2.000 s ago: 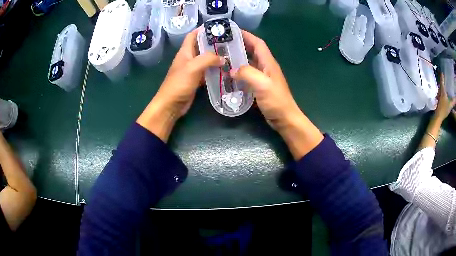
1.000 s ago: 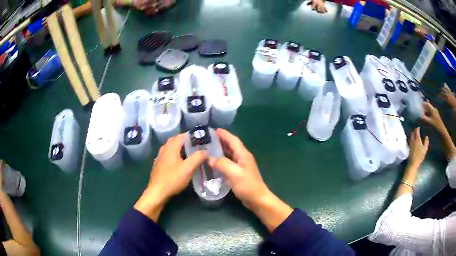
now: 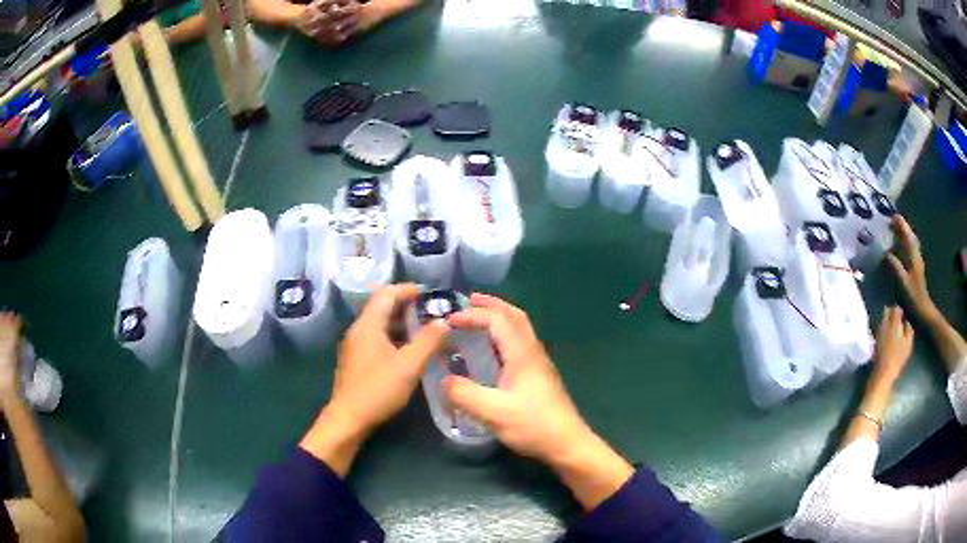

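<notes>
A frosted translucent housing point(image 3: 467, 426) stands on the green table in front of me, its oval face up. A black cooling fan point(image 3: 438, 304) with a pale round label sits at its far end. My left hand point(image 3: 387, 361) holds the housing's left side, with its fingers and thumb by the fan. My right hand point(image 3: 512, 382) is on the right side, its index finger near the fan and its thumb over the middle of the face. My fingers hide much of the face and any wires under them.
Housings point(image 3: 302, 255) with fans stand in a row beyond my hands, more point(image 3: 790, 334) at the right. Black oval covers point(image 3: 376, 142) lie farther off. Cream uprights point(image 3: 170, 127) rise at the left. Other people's hands point(image 3: 894, 342) are at the right, the left edge and the far side.
My view has tilted up from the earliest frame, showing more of the table. My right hand's fingers have moved up to the fan, its thumb lower on the face. Both hands stay on the housing.
</notes>
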